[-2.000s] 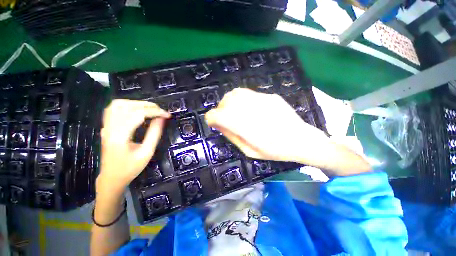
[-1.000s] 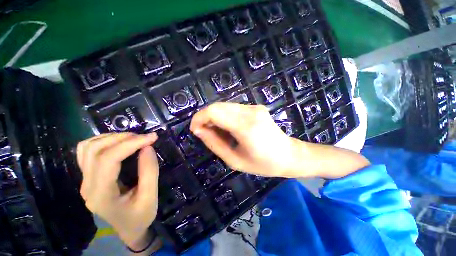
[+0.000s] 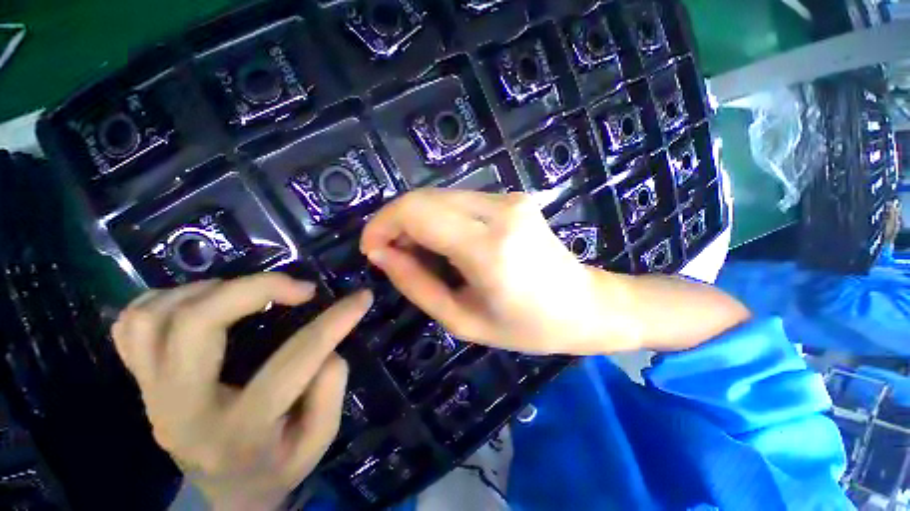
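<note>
A glossy black blister tray (image 3: pixel 339 185) with square pockets, raised rings and moulded lettering fills the middle of the view, tilted. My left hand (image 3: pixel 234 374) is over its lower left part, with thumb and index fingertips apart and nothing visible between them. My right hand (image 3: pixel 489 264) is over the tray's middle, thumb and index fingertips pinched together close to my left fingertips. Whether a tiny piece is between the right fingertips cannot be seen. The pockets under both hands are hidden.
A dark stack of trays (image 3: pixel 50 329) stands at the left. A crumpled clear bag (image 3: pixel 776 145) and another black tray stack (image 3: pixel 848 170) are at the right, below a pale metal bar (image 3: pixel 798 68). Part of a white sheet (image 3: pixel 710 261) shows beyond the tray's right edge. Green surface lies behind.
The tray appears larger and closer. My left thumb and index finger have spread and moved nearer my right fingertips. My right hand stays pinched, slightly further left in view.
</note>
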